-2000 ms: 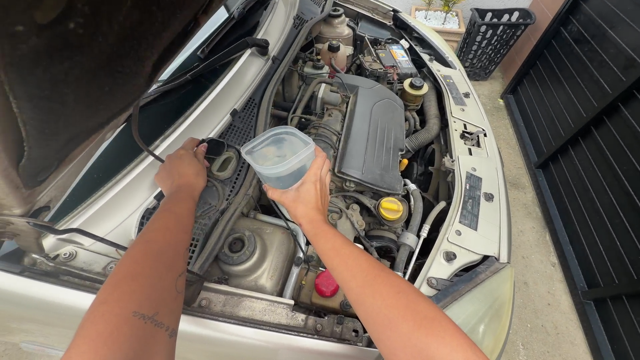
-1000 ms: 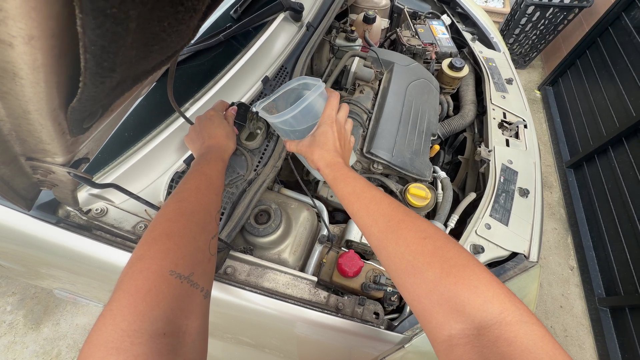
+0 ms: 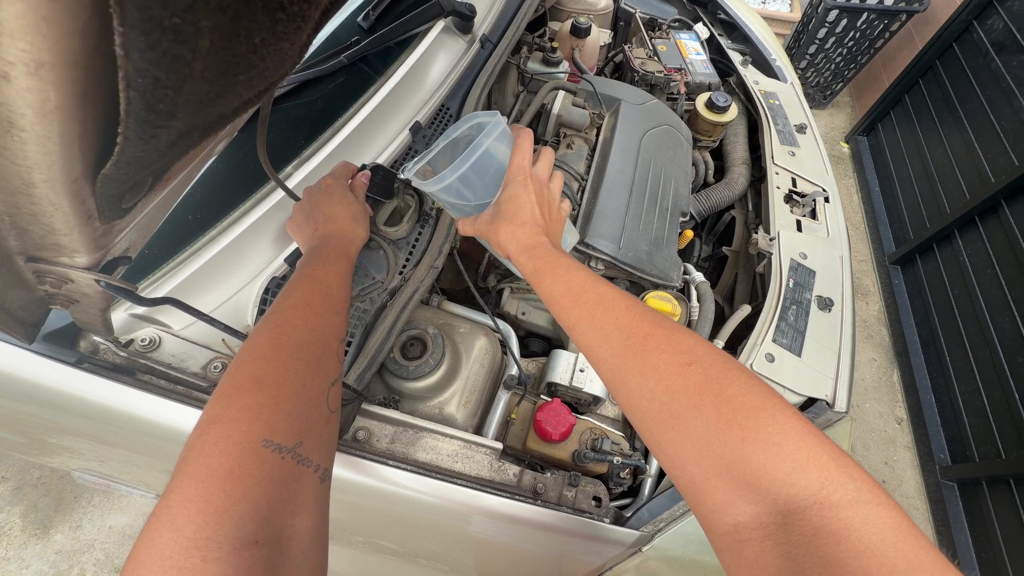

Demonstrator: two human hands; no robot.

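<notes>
My right hand (image 3: 524, 200) holds a clear plastic container (image 3: 468, 164), tilted so that one corner points at a filler neck (image 3: 396, 214) in the black cowl panel. A little clear liquid seems to show at that corner. My left hand (image 3: 332, 212) pinches a black cap (image 3: 381, 182), lifted beside the neck's opening. Whether the cap is still joined to the neck is hidden. Below and to the right of the neck are the engine bay and its grey plastic engine cover (image 3: 636, 184).
The raised hood (image 3: 160, 96) hangs at upper left, near a wiper arm (image 3: 376, 40). A red cap (image 3: 554, 420), a yellow oil cap (image 3: 664, 306) and a battery (image 3: 688, 60) are in the bay. A black slatted gate (image 3: 952, 240) and a black plastic basket (image 3: 852, 40) stand at right.
The container has gone from nearly level to tilted toward the filler neck. My left hand stays at the black cap. The view has shifted.
</notes>
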